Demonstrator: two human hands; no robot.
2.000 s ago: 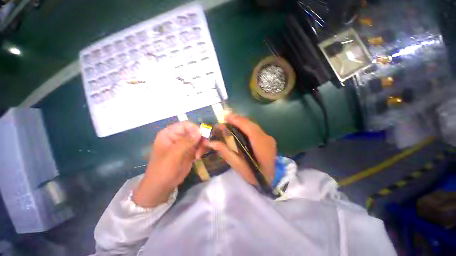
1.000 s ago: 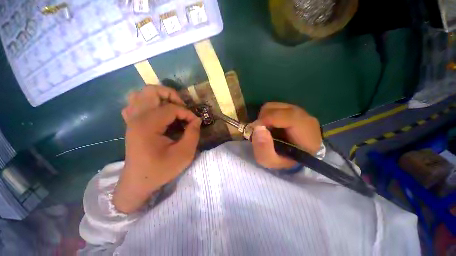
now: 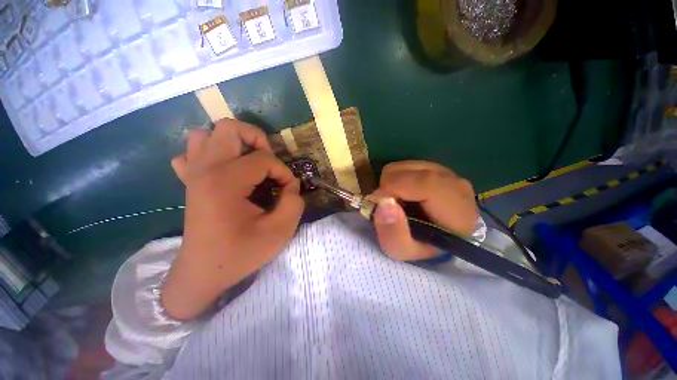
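My right hand [image 3: 423, 209] grips a soldering iron [image 3: 479, 256] with a black handle and metal collar. Its tip points left to a small dark electronic assembly [image 3: 306, 168] on the brown work pad [image 3: 356, 141]. Whether the tip touches it cannot be told. My left hand [image 3: 237, 211] pinches thumb and forefinger at the assembly's left edge; what lies between the fingertips is hidden. A thin silvery solder wire [image 3: 126, 214] runs in from the left and passes behind my left hand. Masking tape [image 3: 326, 119] crosses the pad.
A white blister tray [image 3: 141, 63] is at the upper left, with several small silver-white cells [image 3: 257, 27] in its pockets. A round pot of metal wool [image 3: 486, 18] is at the top right. A blue frame with a brown box [image 3: 620, 249] stands at the lower right.
Since two seconds ago, the view has come closer, the small white piece has left my fingers, and the iron has swung to the pad. Over the last second my hands have barely moved.
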